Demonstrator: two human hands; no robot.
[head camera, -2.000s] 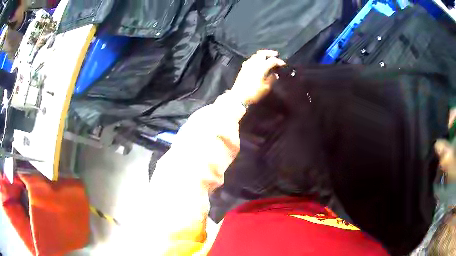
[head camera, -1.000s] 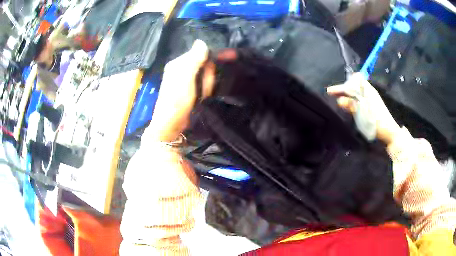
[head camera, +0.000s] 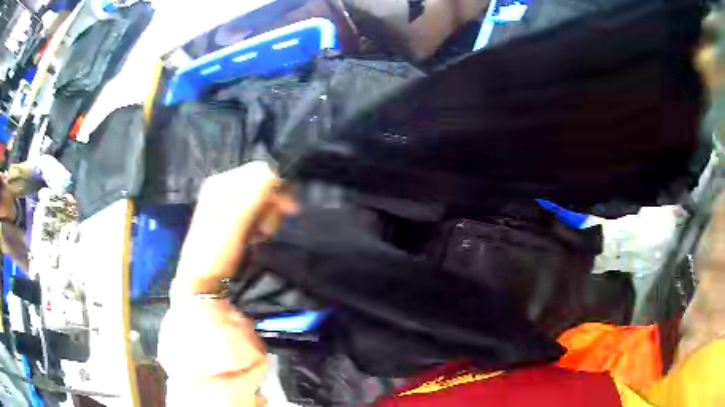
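A black sewn bag panel (head camera: 517, 119) spreads in the air from the centre to the upper right, blurred by motion. My left hand (head camera: 250, 219) is left of centre, its fingers closed on black cloth at the panel's left end. More black cloth hangs below this hand towards my lap. At the right edge, a blurred, skin-coloured bit of my right hand (head camera: 706, 60) shows beside the panel's far end. It is mostly cut off, so its grip and any tool are hidden.
Black pieces lie in a blue crate (head camera: 254, 57) ahead. A yellow-edged table (head camera: 87, 294) stands at left, with another person's hand (head camera: 20, 187) beyond. Orange cloth (head camera: 620, 350) and a clear plastic bag (head camera: 640, 238) are at lower right.
My left hand has moved left and down with the cloth. The panel has swung out to the upper right. My right hand has moved from right of centre to the right edge. Orange cloth now shows.
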